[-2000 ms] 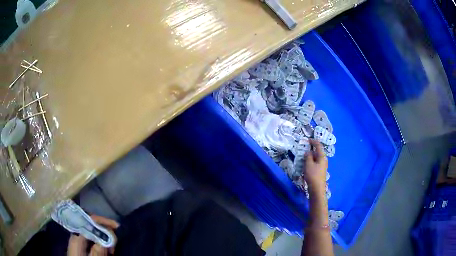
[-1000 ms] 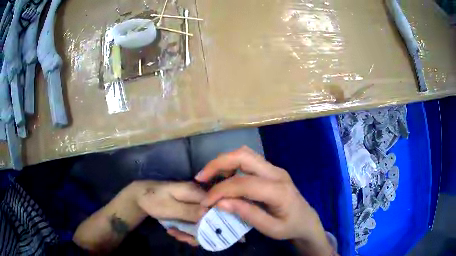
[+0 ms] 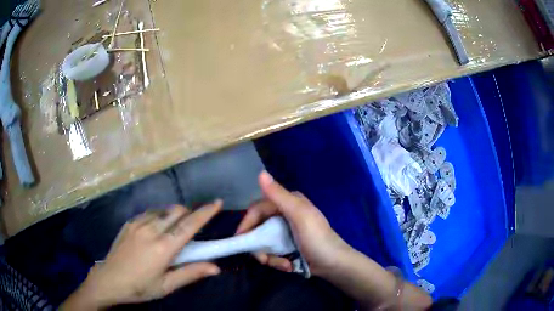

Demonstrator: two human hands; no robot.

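Note:
A pale grey-white skeleton leg (image 3: 234, 246) lies across my lap area, in front of the table edge, held in both hands. My left hand (image 3: 149, 252) lies over its left part, fingers spread along the shaft. My right hand (image 3: 300, 234) grips the knobbly right end, thumb raised. A small grey piece shows below my right hand; I cannot tell whether it is a sole cover. The foot's underside is hidden.
The brown table (image 3: 231, 73) holds a white glue cup (image 3: 86, 62), thin sticks (image 3: 144, 51), a leg at left (image 3: 13, 121) and one at upper right (image 3: 448, 30). A blue bin (image 3: 471, 182) of sole covers (image 3: 434, 194) stands at right with a whitish bag (image 3: 393, 161).
My right hand has come from the bin to the leg. The sole plate seen facing up a second ago is out of sight; the leg's shaft now shows between my hands.

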